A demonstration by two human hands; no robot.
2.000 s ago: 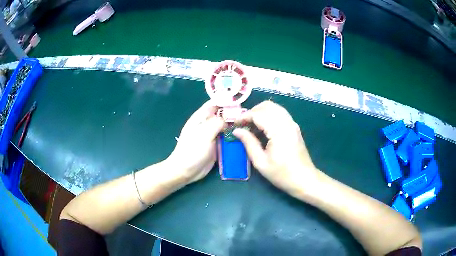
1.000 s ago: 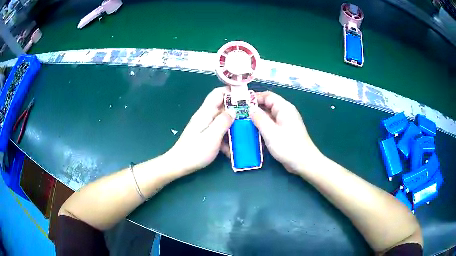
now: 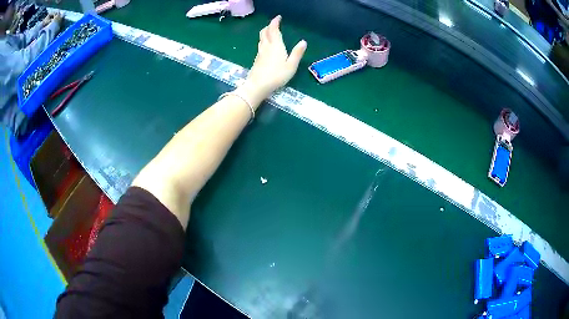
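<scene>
My left hand (image 3: 276,59) is stretched out over the near side of the belt, fingers apart, holding nothing. A pink handheld fan (image 3: 376,50) with a blue battery pack (image 3: 333,65) in its open handle lies on the belt just right of my left hand, not touching it. Another pink fan (image 3: 506,124) with a battery in its handle lies further right on the belt. Pink fan parts (image 3: 240,7) lie at the top, beyond my left hand. My right hand is not in view.
Loose blue battery packs (image 3: 483,279) lie at lower right. A blue parts bin (image 3: 103,28) and red-handled pliers (image 3: 70,93) are at upper left. A worn white strip (image 3: 330,118) separates table and belt. Cartons with red material (image 3: 84,227) stand lower left. Another person's sleeve (image 3: 19,62) shows far left.
Both hands have let go of the fan, which now appears to lie on the belt. My left hand has moved up and forward, my right hand has left the picture, and the view has shifted.
</scene>
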